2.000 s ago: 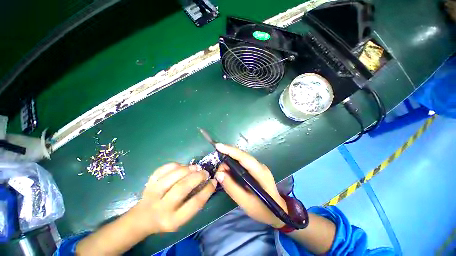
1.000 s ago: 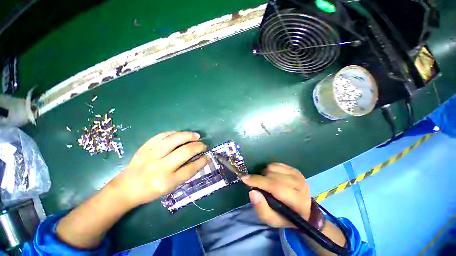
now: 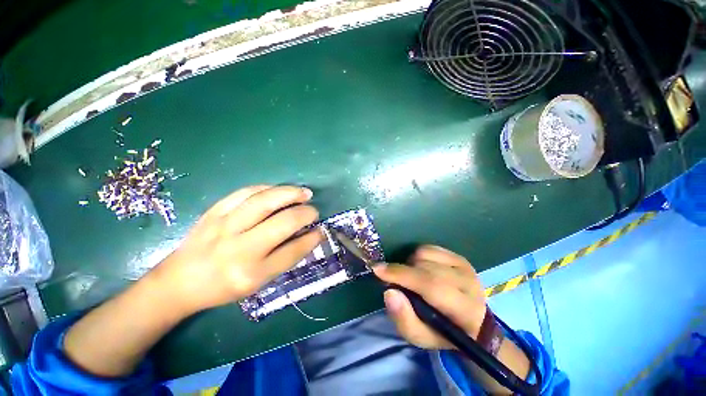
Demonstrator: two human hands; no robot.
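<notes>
The phone assembly (image 3: 310,282) lies face up and tilted on the green bench top, with a silvery-white centre and a speckled circuit board (image 3: 364,236) at its right end. My left hand (image 3: 248,244) rests over its upper left part, fingertips near the board's edge; what is under the fingers is hidden. My right hand (image 3: 433,298) holds the soldering iron (image 3: 445,325) like a pen. Its pale tip reaches the phone's upper edge beside my left fingertips. A thin white lead wire (image 3: 308,315) curls out from the phone's lower edge.
A loose pile of small components (image 3: 139,188) lies at the left. A clear plastic bag (image 3: 22,232) is at the left edge. At the right are the fan (image 3: 491,52), the solder tub (image 3: 553,139) and the black iron stand (image 3: 631,85) with a yellow-gold patch. A worn white rail (image 3: 232,52) runs behind.
The iron has turned from pointing above the phone to touching down at it. My hands have moved apart, uncovering the phone. The view has shifted closer to the bench.
</notes>
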